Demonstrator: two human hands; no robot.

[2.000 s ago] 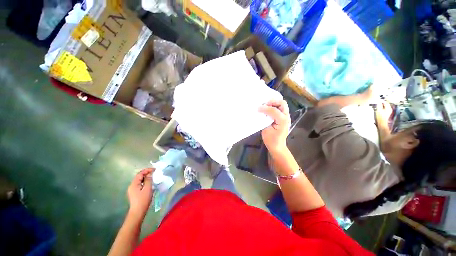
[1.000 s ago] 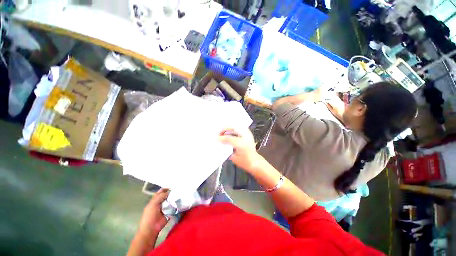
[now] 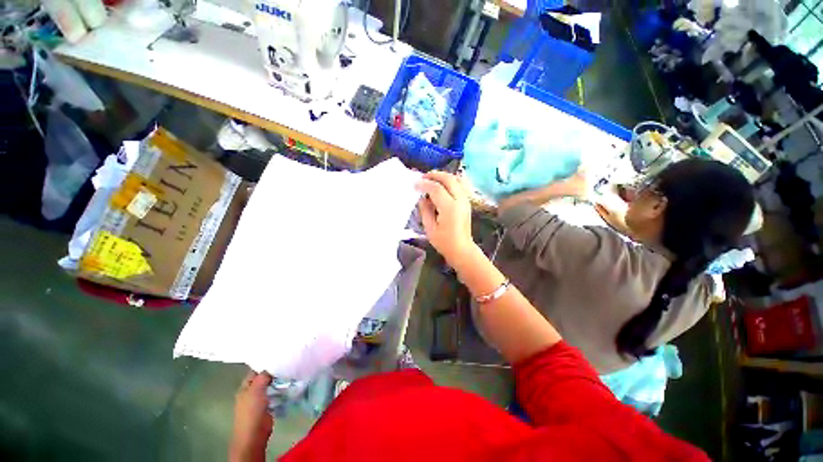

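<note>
A white fabric piece point(image 3: 293, 262) is held spread in the air in front of me, bright with glare. My right hand point(image 3: 443, 209) grips its upper right corner. My left hand point(image 3: 254, 411) is at its lower edge, partly hidden by the cloth, with fingertips closed at the edge. A pale aqua fabric piece point(image 3: 305, 397) hangs crumpled beside my left hand, under the white piece.
A printed carton point(image 3: 167, 221) stands on the floor at left. A sewing machine point(image 3: 302, 45) and a blue basket point(image 3: 429, 110) are on the tables ahead. A seated person point(image 3: 587, 271) works close at right, by aqua cloth point(image 3: 519, 153).
The white piece has gone from bunched to spread wide and longer. My left hand has come to its lower edge, with the aqua piece now mostly covered. The view has shifted, showing the sewing machine.
</note>
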